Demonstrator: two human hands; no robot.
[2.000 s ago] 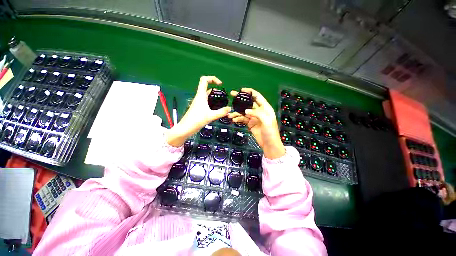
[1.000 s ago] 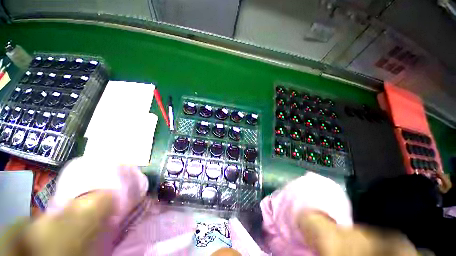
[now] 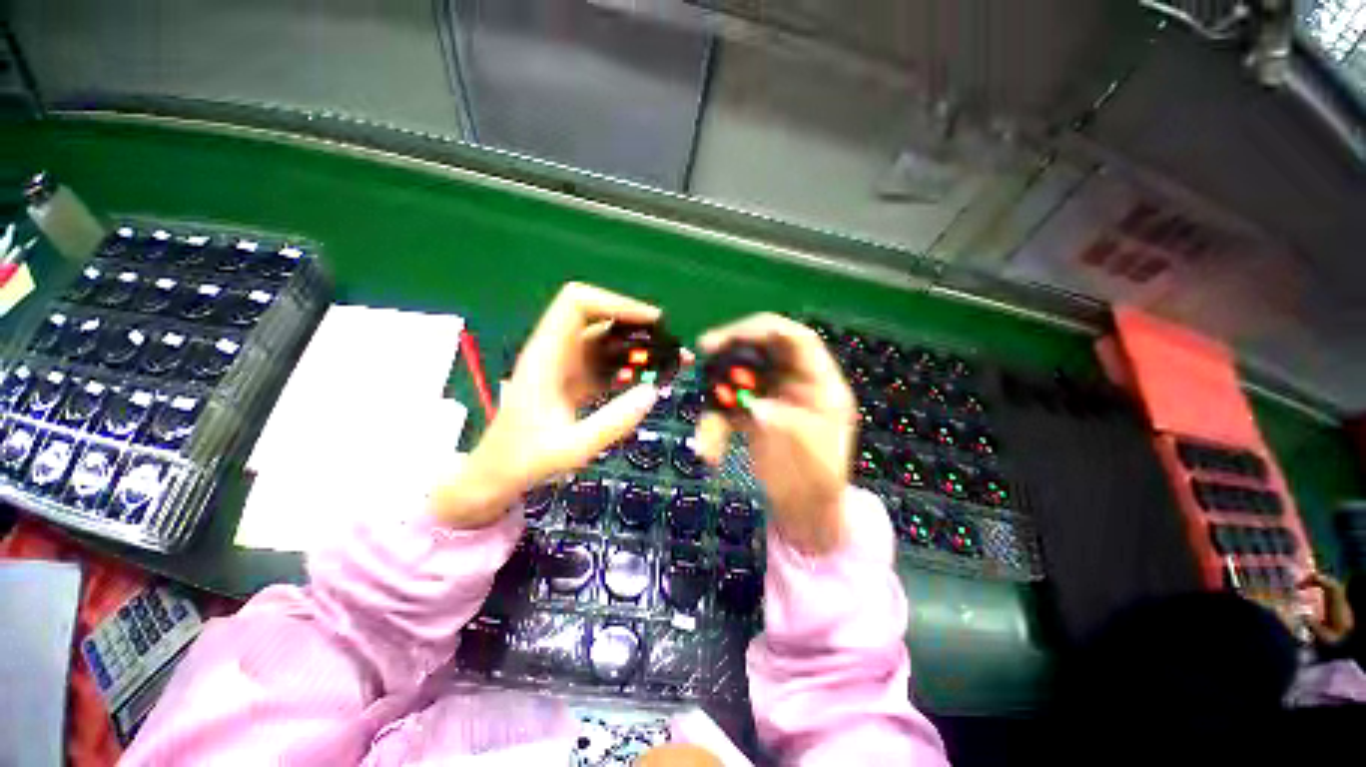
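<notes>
My left hand (image 3: pixel 547 397) holds one round black smartwatch unit (image 3: pixel 635 357) above the front blister tray. My right hand (image 3: pixel 794 412) holds another unit (image 3: pixel 740 375) beside it, a small gap between them. Both units face me and show small red-orange and green lights. The right hand is slightly blurred. The clear front blister tray (image 3: pixel 557 635) lies below, with dark discs in rows and some empty pockets near me. My hands and forearms hide its upper part and sides.
Right: a tray of lit watches (image 3: pixel 936 477), a black mat (image 3: pixel 1101 495), a red-orange box (image 3: pixel 1173 382), and another person's hand (image 3: pixel 1321 604). Left: white paper sheets (image 3: pixel 360 393), a red pen (image 3: pixel 477 372), stacked blister trays (image 3: pixel 165 360), a calculator (image 3: pixel 143 641) and a pale clipboard (image 3: pixel 38 644).
One second ago both hands were low, blurred and apart near the bottom edge. Now they are raised together over the front tray, each with a lit unit. The view has shifted slightly.
</notes>
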